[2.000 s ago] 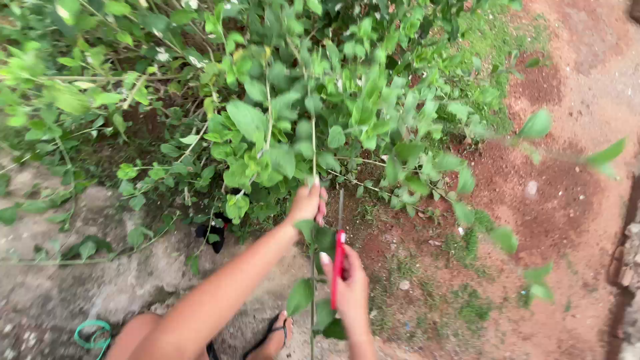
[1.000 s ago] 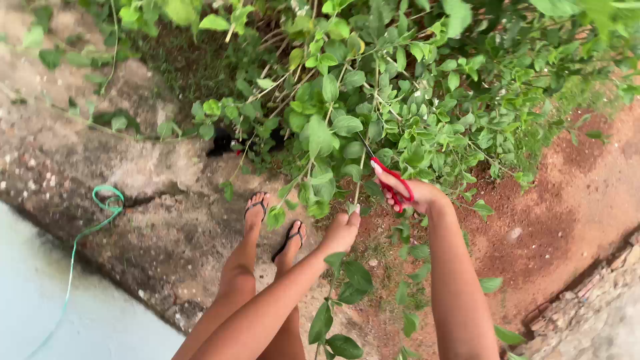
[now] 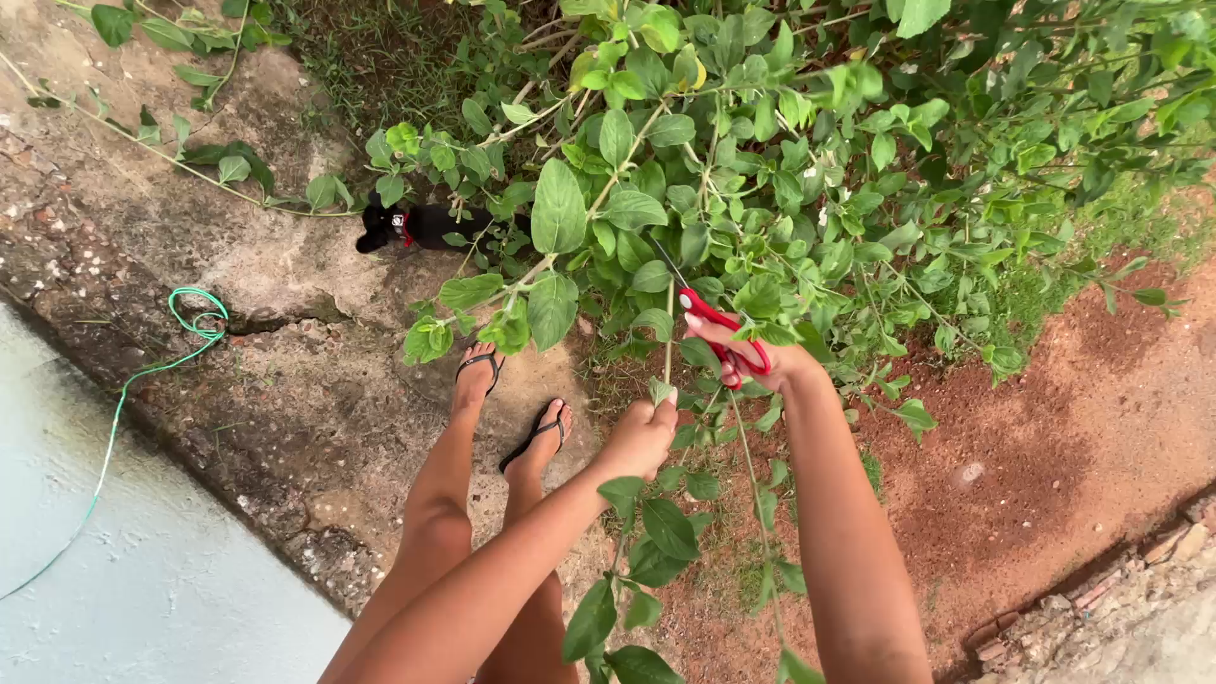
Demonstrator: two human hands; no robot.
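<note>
My left hand (image 3: 643, 439) grips a long leafy stem (image 3: 668, 342), whose lower leaves hang beneath the fist. Just up and to the right, my right hand (image 3: 750, 353) is closed around the red handles of a pair of scissors (image 3: 708, 312). The metal blades point up and left among the leaves, beside the held stem; leaves hide part of them, and I cannot tell whether they touch the stem. The leafy green shrub (image 3: 779, 180) spreads above and around both hands.
A small black animal with a red collar (image 3: 404, 228) is partly under the leaves. My feet in black flip-flops (image 3: 539, 435) stand on cracked concrete (image 3: 370, 380). A green cord (image 3: 133, 380) lies at the left across a pale surface. Red soil (image 3: 1026, 446) and a broken masonry edge (image 3: 1092, 598) are at the right.
The view has shifted a lot. Two seconds ago the scissors were low beside the stem, pointing up; now they tilt up-left above my left hand. Both hands keep their hold.
</note>
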